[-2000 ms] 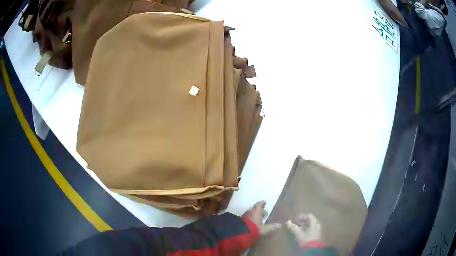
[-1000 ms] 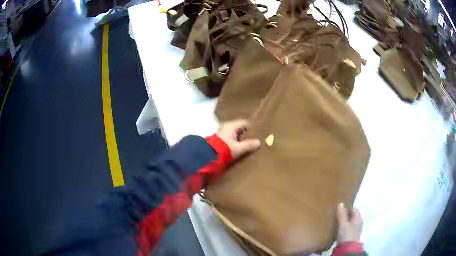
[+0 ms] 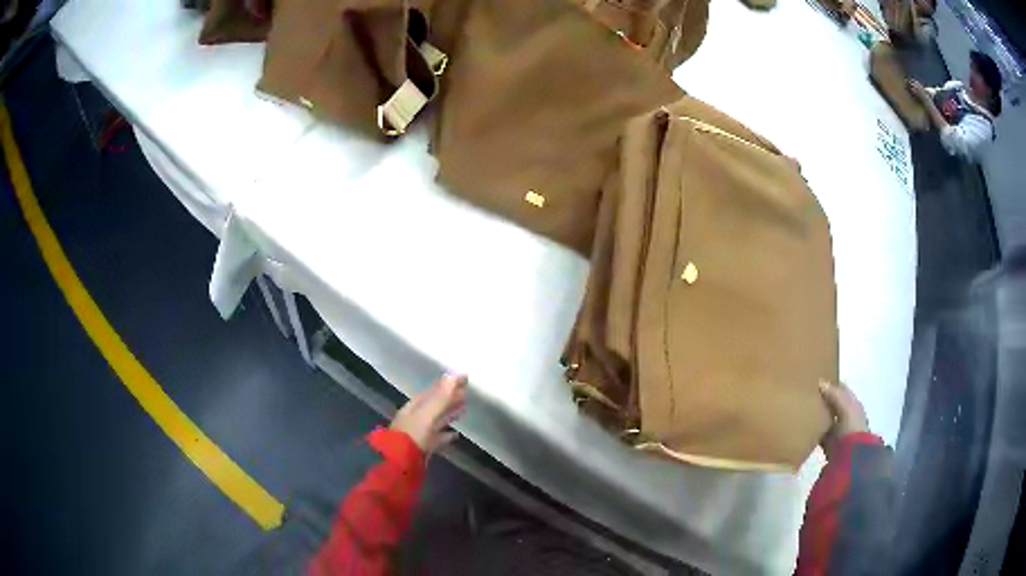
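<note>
A stack of brown bag pieces [image 3: 743, 304] lies near the table's front edge, with a small pale gold dot on its top piece and folded edges facing left. My right hand [image 3: 842, 414] is at the stack's lower right edge; its fingers are partly hidden, so its hold is unclear. My left hand [image 3: 433, 413] is empty, fingers apart, over the table's front edge, left of the stack and not touching it. Another brown piece [image 3: 529, 113] with a small pale patch lies behind and partly under the stack.
The white-covered table [image 3: 450, 270] has a hanging cloth edge. Brown bags with a pale strap tab [image 3: 403, 107] lie at the back left. A person [image 3: 970, 113] handles a brown piece at the far right. A yellow line [image 3: 124, 366] marks the floor at left.
My left hand has let go of the brown piece and moved down and left. The stack now lies with its folded edges to the left. The view has shifted.
</note>
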